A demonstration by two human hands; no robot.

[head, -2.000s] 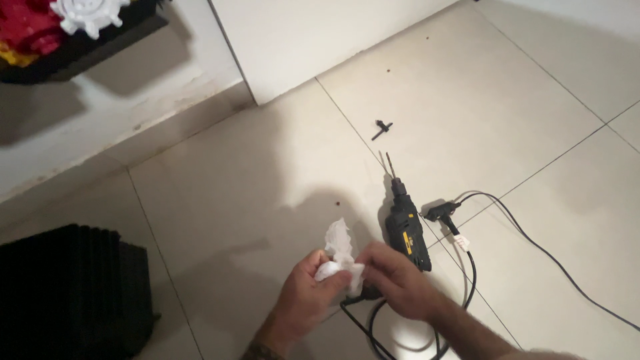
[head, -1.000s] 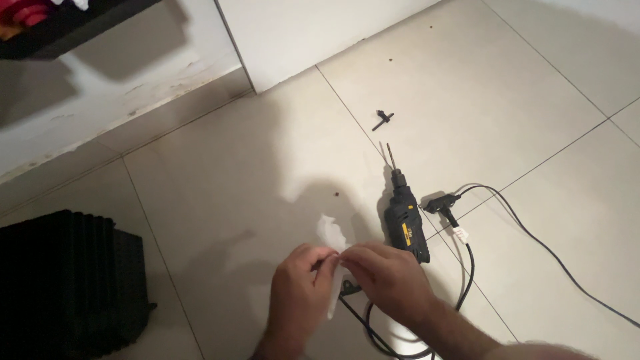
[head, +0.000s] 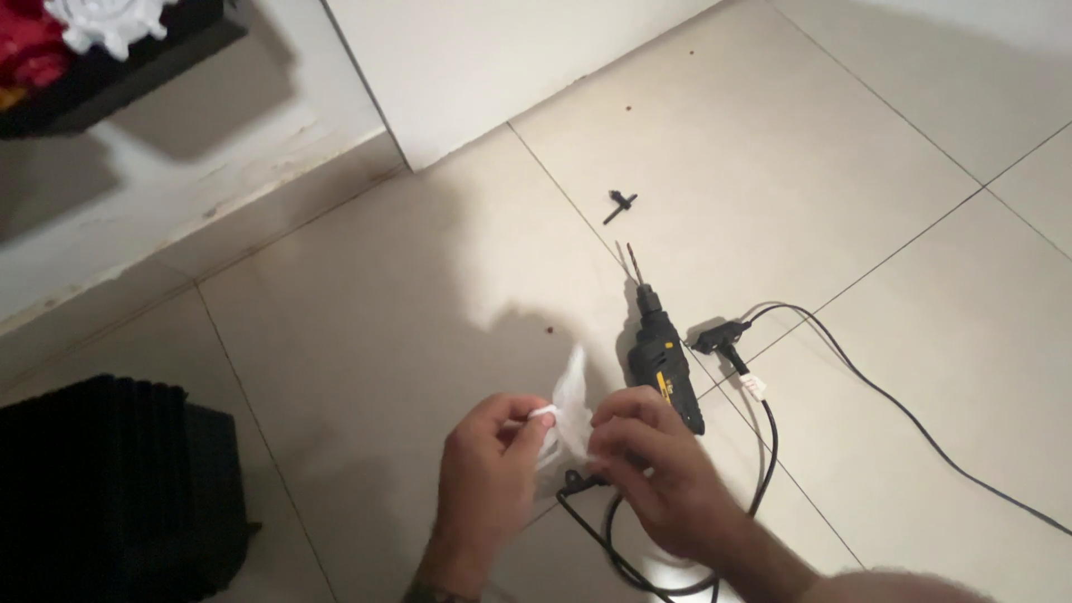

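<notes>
A thin white plastic bag or sheet (head: 572,402) hangs between my two hands, crumpled and partly see-through. My left hand (head: 494,469) pinches its left side between thumb and fingers. At its right edge are the fingertips of my right hand (head: 657,473), somewhat blurred. Just beyond my right hand a black corded drill (head: 663,356) with yellow markings lies on the tiles, a drill bit (head: 634,264) in its chuck. A black chuck key (head: 621,206) lies past the bit's tip. Right of the drill, a plug is joined to an extension cord's socket (head: 722,335).
Black stacked bins (head: 117,494) stand at the lower left. A black shelf or bin (head: 167,63) with red and white plastic parts juts in at the upper left. A white panel (head: 502,50) meets the floor ahead. Black cable (head: 775,435) loops beside and below my right hand.
The white plastic was bunched between my hands and hung as a narrow strip one second ago; now it is spread wider. My hands have moved slightly apart. The drill and chuck key have stayed put.
</notes>
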